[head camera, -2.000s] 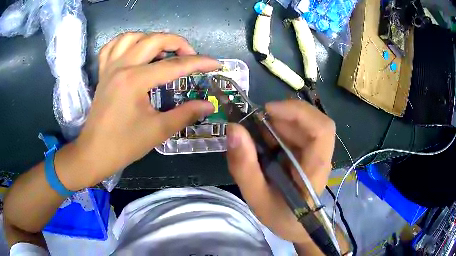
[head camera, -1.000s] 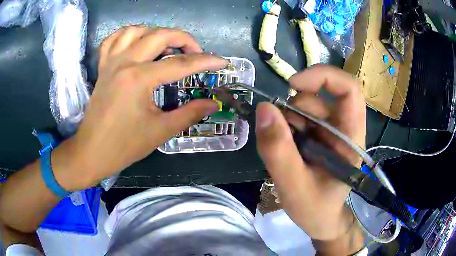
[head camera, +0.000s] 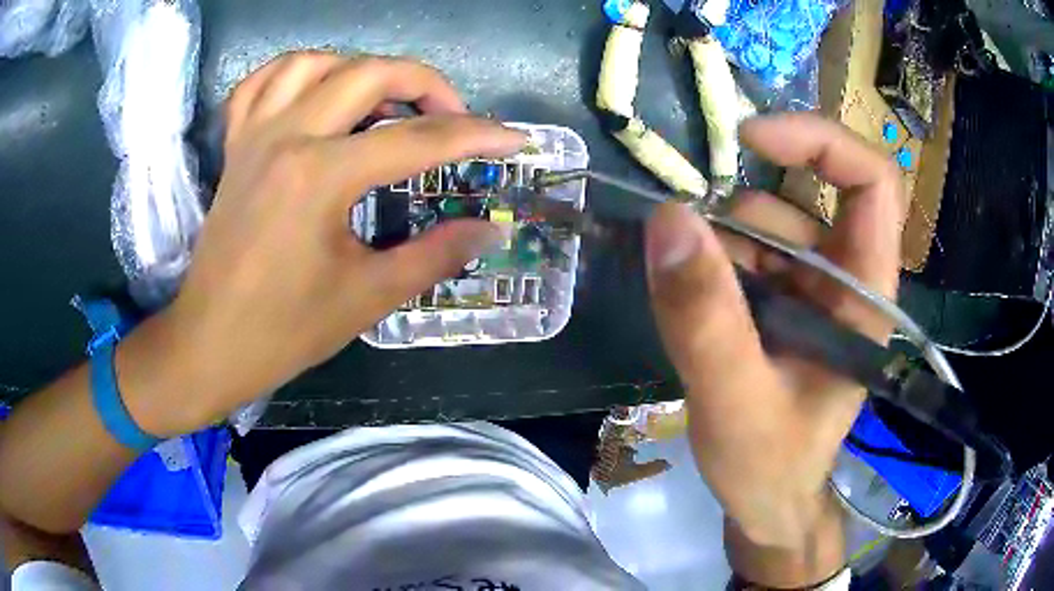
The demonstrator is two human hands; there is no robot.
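Observation:
The white power strip housing (head camera: 558, 303) lies open on the dark mat, with a green circuit board (head camera: 522, 256) and a yellow block part inside. A blue disc component (head camera: 490, 174) shows in its upper part. My left hand (head camera: 312, 219) holds the housing from the left, with index finger and thumb over the board. My right hand (head camera: 769, 312) grips the black soldering iron (head camera: 798, 318), its solder feed tube alongside. The iron's front end is over the right part of the board, blurred; whether it touches cannot be told.
Nippers with pale yellow handles (head camera: 659, 157) lie behind the housing, beside a bag of blue discs (head camera: 777, 40). A cardboard tray (head camera: 921, 219) is at the right. A wrapped power cord (head camera: 150, 150) lies at the left. Blue bins (head camera: 173, 491) stand below the mat.
The soldering iron and my right hand have moved right, and the iron lies at a flatter angle. The blue disc in the housing has come into view. My left hand has barely moved.

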